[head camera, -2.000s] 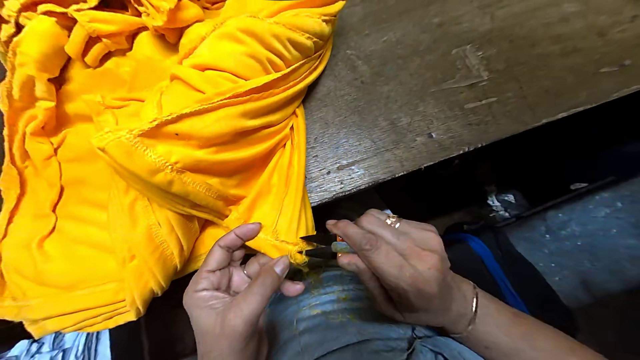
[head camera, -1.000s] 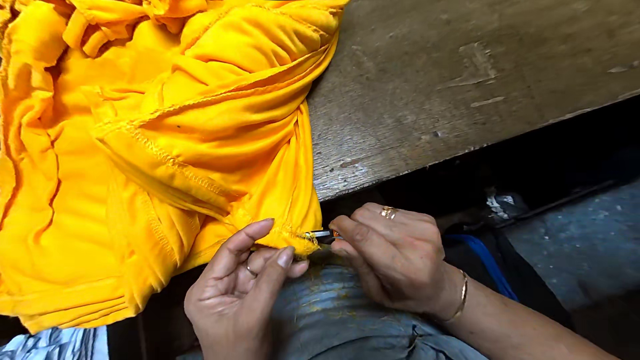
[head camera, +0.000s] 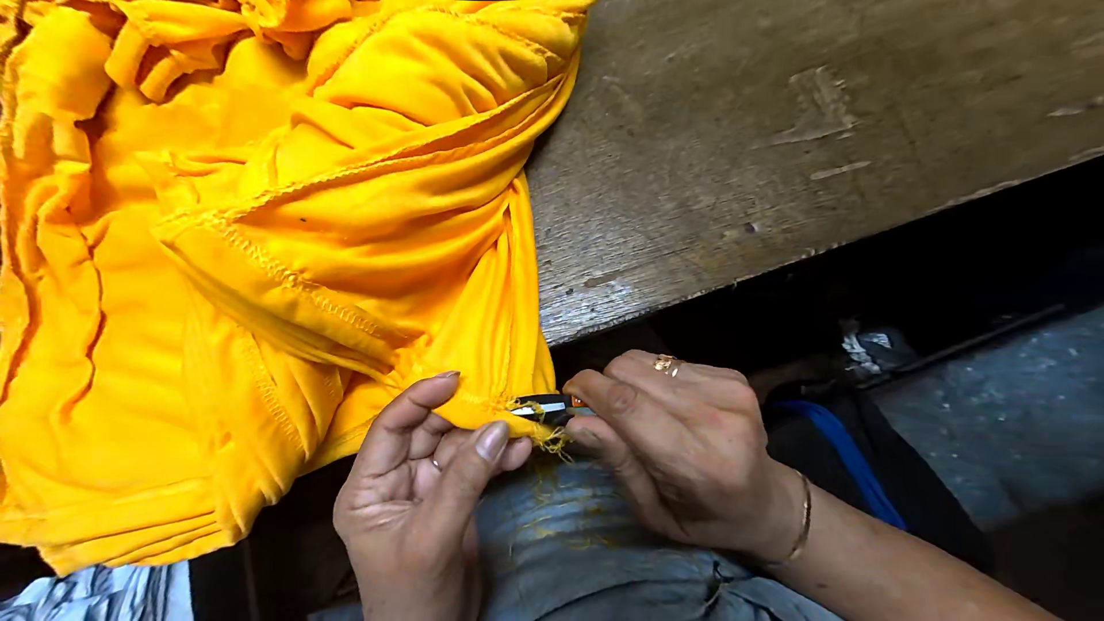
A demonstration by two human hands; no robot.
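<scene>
A yellow knit garment [head camera: 371, 250] with overlocked seams lies bunched over the table's edge and hangs toward my lap. My left hand [head camera: 431, 492] pinches its lower corner between thumb and fingers. From the right, my right hand [head camera: 681, 448] grips a small pair of thread snips [head camera: 543, 409], mostly hidden in the fingers. The dark blades, with a bright edge, lie at the seam end, where loose yellow threads [head camera: 554, 442] stick out. Whether the blades are closed on thread I cannot tell.
The worn wooden table [head camera: 776, 129] fills the upper right, its edge running diagonally. Thread scraps lie on the blue-grey cloth over my lap [head camera: 561, 526]. A black bag with blue trim [head camera: 849, 457] is at the lower right, and a striped cloth [head camera: 103, 593] at the lower left.
The snips' blades have shifted against the garment's corner, and loose threads now show below them. Both hands stay in nearly the same place, the left still pinching the fabric.
</scene>
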